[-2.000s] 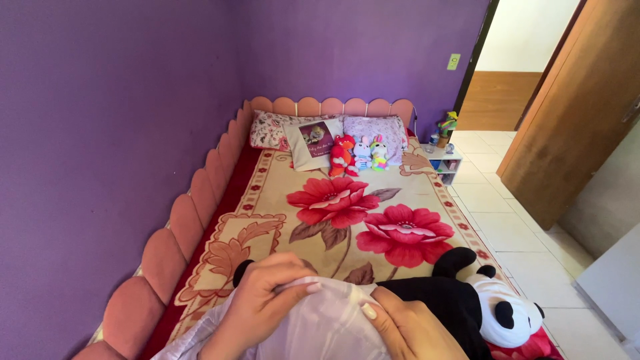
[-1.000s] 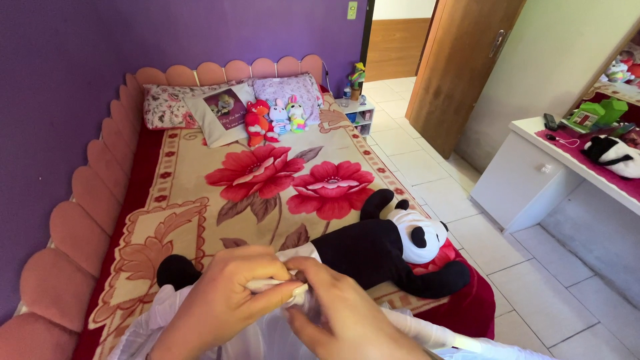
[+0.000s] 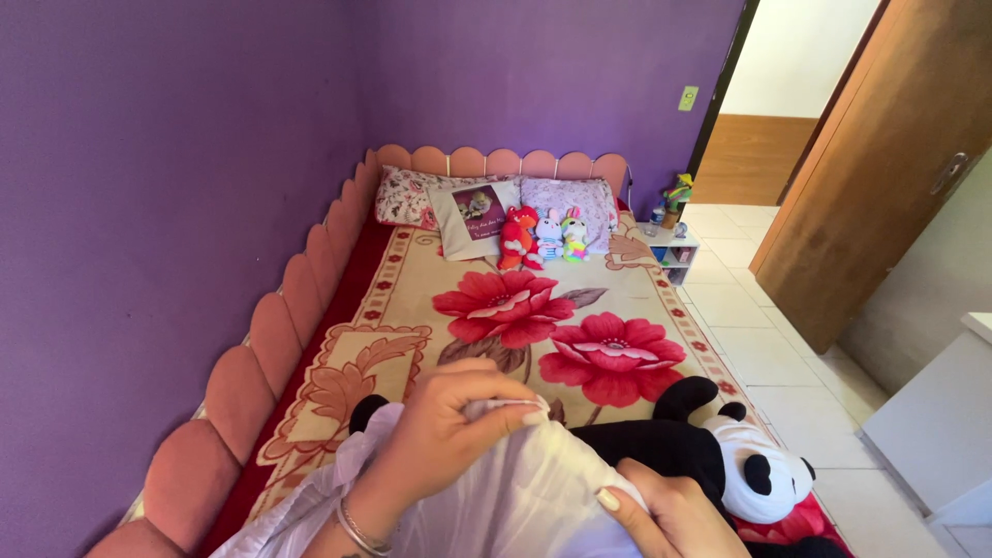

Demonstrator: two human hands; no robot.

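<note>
A sheer white fabric (image 3: 511, 496) hangs between my hands at the bottom of the head view. My left hand (image 3: 457, 426), with a bracelet at the wrist, pinches its upper edge between thumb and fingers. Lower and to the right, my right hand (image 3: 670, 508) grips another part of the edge, thumb on top. Behind the fabric a large panda plush (image 3: 759, 469) lies across the flowered blanket (image 3: 612, 349) on the bed, its head to the right. The lower part of the fabric runs out of the frame.
Pillows (image 3: 403, 198), a printed cushion (image 3: 457, 225) and small plush toys (image 3: 549, 236) are at the bed's head. Padded scalloped panels (image 3: 232, 380) line the left wall. A small white shelf (image 3: 678, 248), a wooden door (image 3: 876, 155) and a white cabinet (image 3: 938, 418) stand on the right.
My hands were close together on the bunched fabric a second ago; now they are apart, with the edge stretched between them. The view has swung back to the left.
</note>
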